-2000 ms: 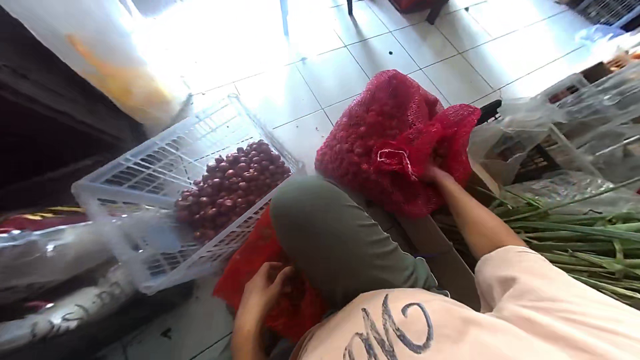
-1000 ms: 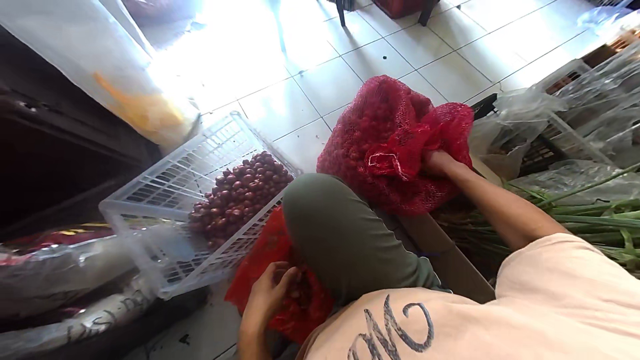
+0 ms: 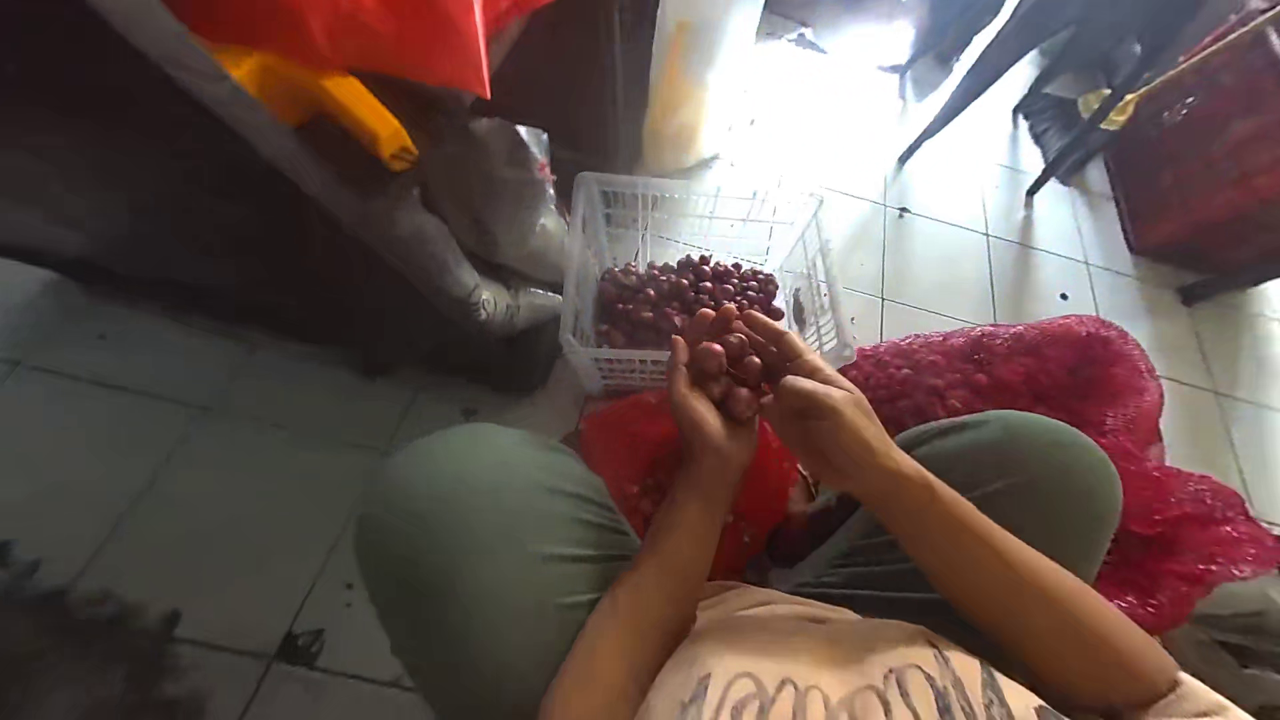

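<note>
Several small red shallots (image 3: 738, 375) lie in my cupped left hand (image 3: 712, 420). My right hand (image 3: 825, 420) is beside it, its fingers along the far side of the shallots. Both hands are over the near edge of a white plastic crate (image 3: 625, 370), which holds a heap of red shallots (image 3: 690, 290). Below my hands, between my knees, lies a red mesh bag (image 3: 635, 450); its contents are partly hidden by my forearms. A larger magenta mesh sack (image 3: 1060, 370) filled with shallots rests beyond my right knee, its loose end trailing toward the right.
Filled plastic bags (image 3: 500, 200) stand left of the crate, near a yellow object (image 3: 350, 110) and red plastic (image 3: 370, 40). At the upper right are dark furniture legs (image 3: 960, 100) and a red box (image 3: 1200, 150). White floor tiles (image 3: 930, 270) extend between.
My right hand has left the magenta mesh sack and my left hand has left the red mesh bag. Both are now together with shallots near the crate. The view has turned left.
</note>
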